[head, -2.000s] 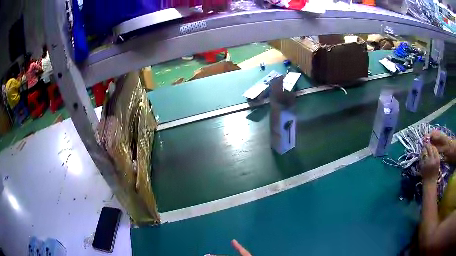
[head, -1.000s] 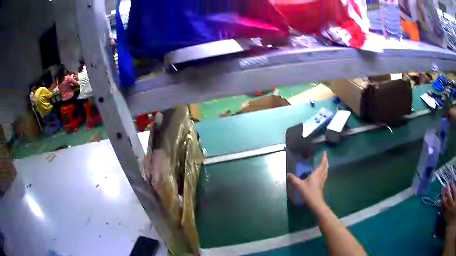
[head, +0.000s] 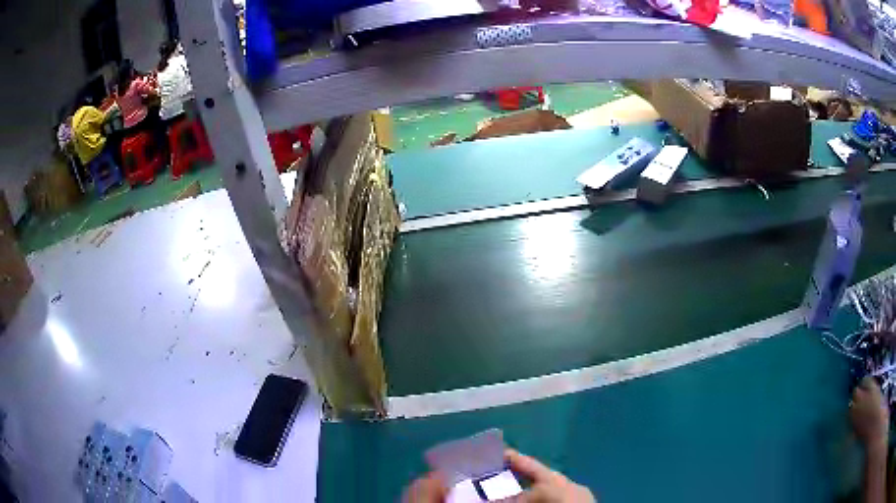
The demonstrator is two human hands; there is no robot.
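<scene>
A small retail box [head: 483, 474] is held upright at the bottom centre, above the teal bench, with its pale lid flap standing open at the far side. Something white and dark shows in its opening. My left hand [head: 425, 488] holds the box at its left side, cut off by the lower edge. My right hand [head: 546, 481] holds its right side, fingers near the opening. The lower part of the box is out of the picture.
A row of closed boxes [head: 120, 462] and a smartphone [head: 270, 419] lie on the white table. One upright box [head: 836, 260] stands at the belt's near rail. Cardboard padding [head: 344, 265] wraps the metal post. A neighbour's hand [head: 868, 413] is by the cables [head: 874, 305]. An overhead shelf [head: 589, 57] crosses above.
The open box that stood on the belt is now in my hands over the near bench. A second hand has come into view. The view has tilted down.
</scene>
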